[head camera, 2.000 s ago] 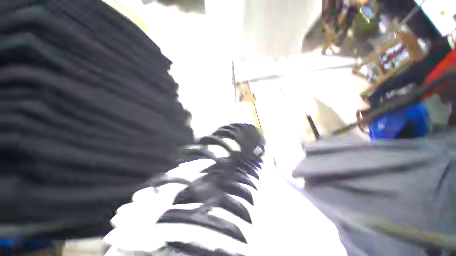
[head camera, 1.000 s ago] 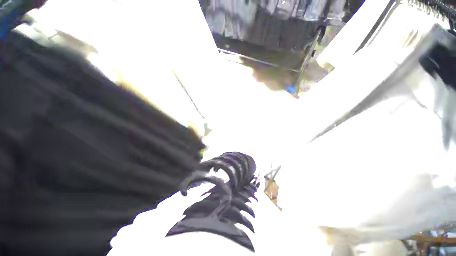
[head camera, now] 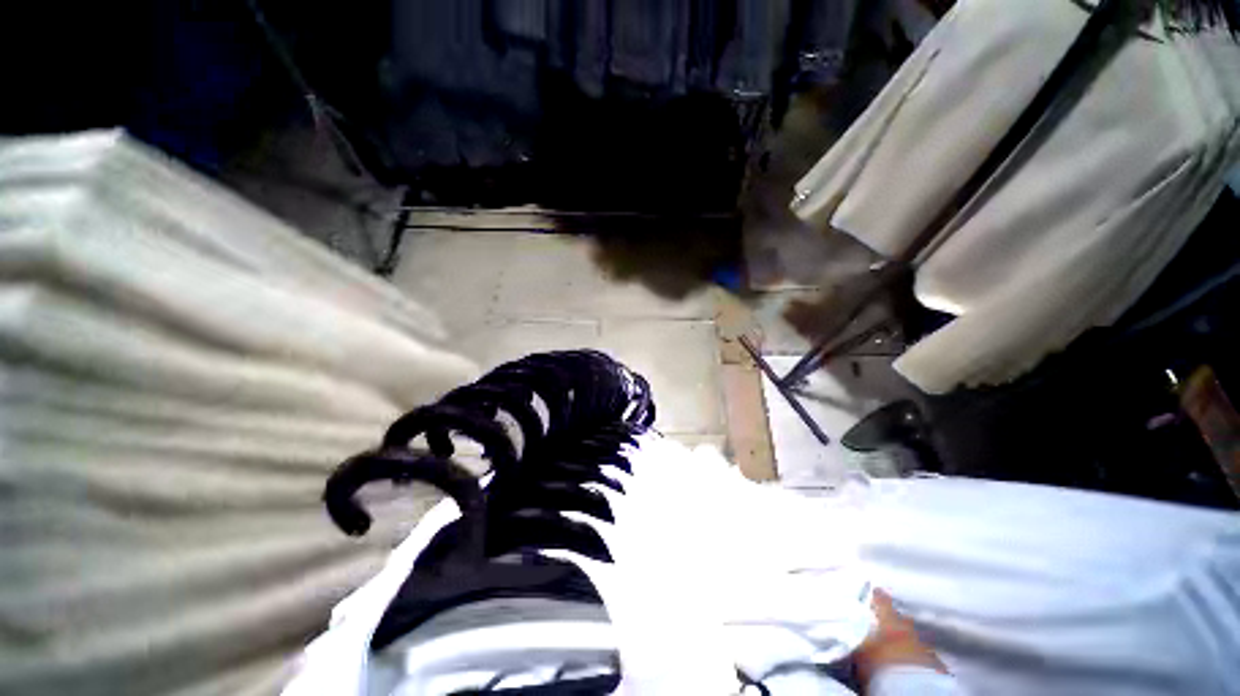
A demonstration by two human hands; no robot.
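Observation:
A row of white shirts [head camera: 707, 544] on black hangers [head camera: 544, 422] lies in the lower middle, with the curved hooks bunched and pointing left. The nearest hook [head camera: 356, 503] stands a little apart from the others. My right hand [head camera: 891, 636] shows only in part at the lower right, against the white cloth, with a pale sleeve below it. Its fingers are hidden, so its grip cannot be told. My left hand is not in view.
Cream garments hang close on the left [head camera: 163, 408] and on a rack at the upper right [head camera: 1034, 177]. Pale cloth [head camera: 1061, 571] spreads at the lower right. A dark metal stand base [head camera: 802, 388] rests on the tiled floor [head camera: 544, 292]. Dark garments hang at the back.
The view has turned and is less overexposed. Cream garments now show on the left where dark cloth showed before. My right hand has come into view at the lower right.

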